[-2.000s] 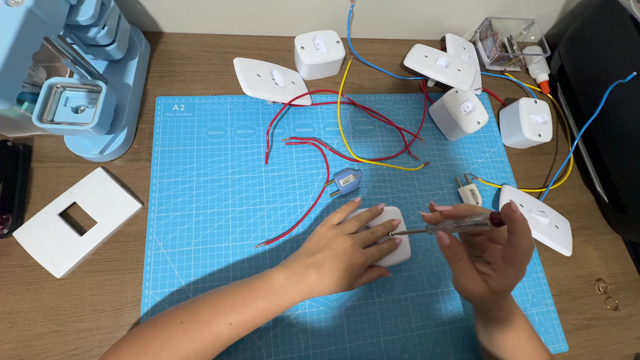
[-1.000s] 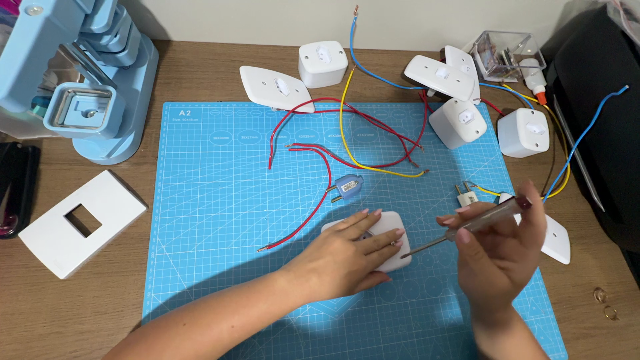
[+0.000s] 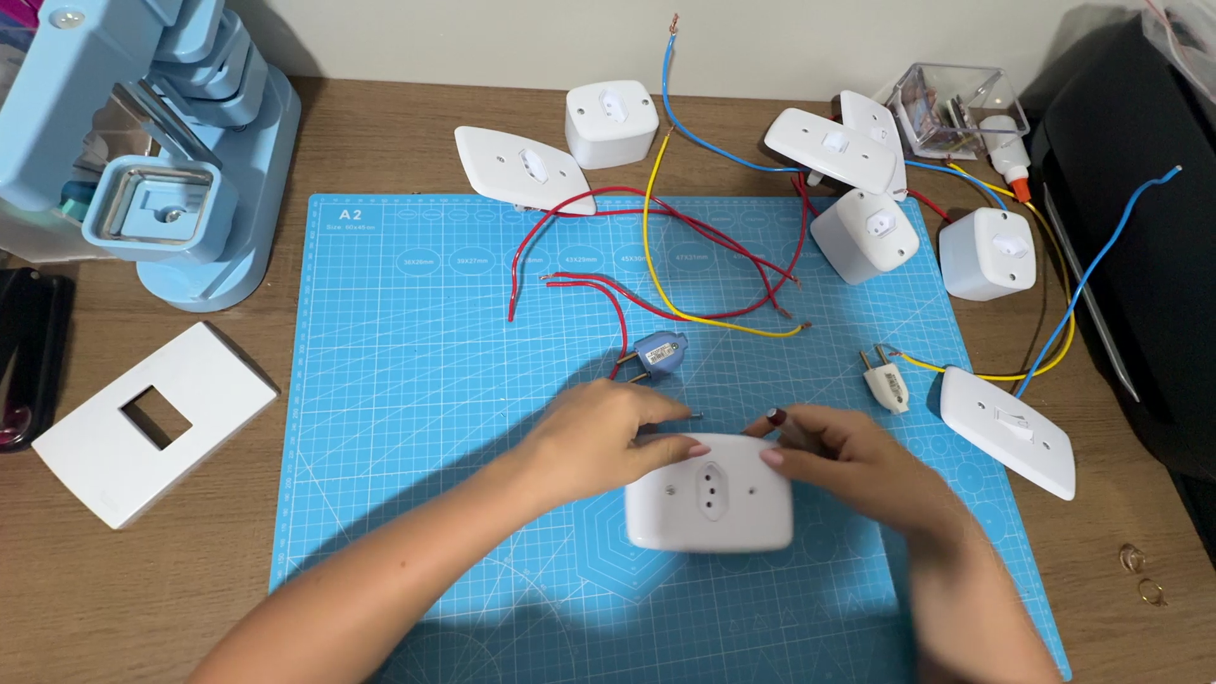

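A white three-hole power outlet plate [image 3: 709, 513] is tilted up over the blue cutting mat [image 3: 427, 399], its face towards me. My left hand [image 3: 608, 437] grips its upper left edge between thumb and fingers. A thin metal tip shows just beyond that hand's index finger; what it belongs to is unclear. At the plate's upper right edge is my right hand [image 3: 845, 461], its thumb on the face. A screwdriver [image 3: 793, 429], largely hidden by the fingers, appears to be held in this hand. Beyond the left hand lies a blue plug [image 3: 659, 353].
Red wires [image 3: 703, 228] and a yellow wire [image 3: 655, 247] cross the mat's back. Outlet boxes [image 3: 613, 123] and switch plates [image 3: 1009, 427] stand or lie around it. A white plug [image 3: 887, 385] is at right, a blank frame [image 3: 157, 423] at left, beside a light-blue press [image 3: 214, 228].
The plate has been raised, showing its front. My left hand has gone from lying on top of it to its upper edge. The right hand has come to the plate, and the screwdriver no longer points at it.
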